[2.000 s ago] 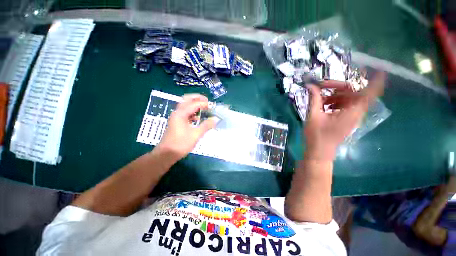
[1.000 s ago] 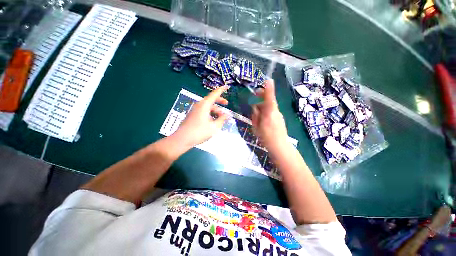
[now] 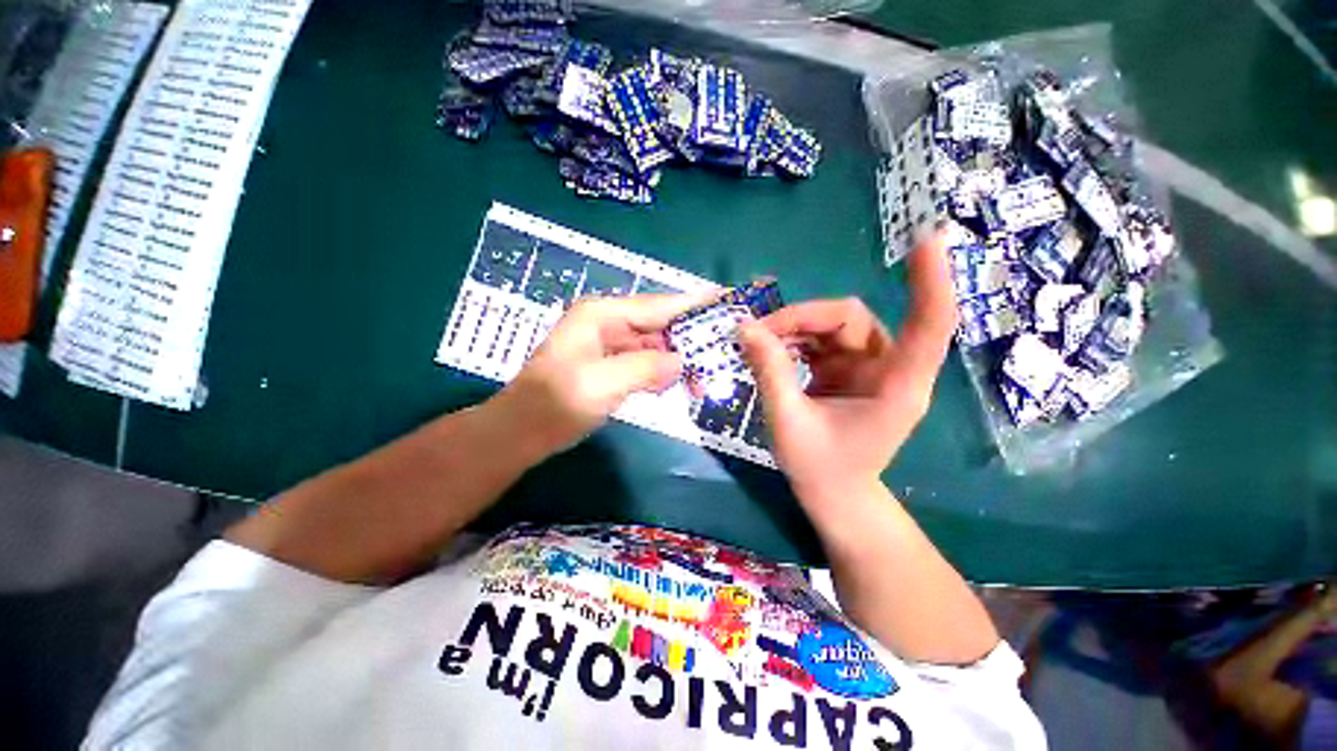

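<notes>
My left hand [image 3: 601, 364] grips the left end of a small blue circuit board [image 3: 716, 341] with pale pads. My right hand [image 3: 851, 374] has its thumb and a finger on the board's right side, with its index finger raised. A small pale label strip [image 3: 912, 184] with rows of dark marks stands at the raised fingertip. A white working sheet [image 3: 513, 294] with dark panels lies flat under my hands, partly hidden by them. A pile of blue boards [image 3: 645, 110] lies beyond the sheet.
Whitish boards [image 3: 1026, 206] lie on a clear plastic bag [image 3: 1158, 374] at right. Long printed sheets [image 3: 183, 191] lie at left, with an orange knife [image 3: 22, 242] at the far left edge. Part of another person [image 3: 1268, 675] shows at lower right.
My hands have come together, and a board is now held between them. The label strip now shows at my raised right index finger. The view has shifted over the table.
</notes>
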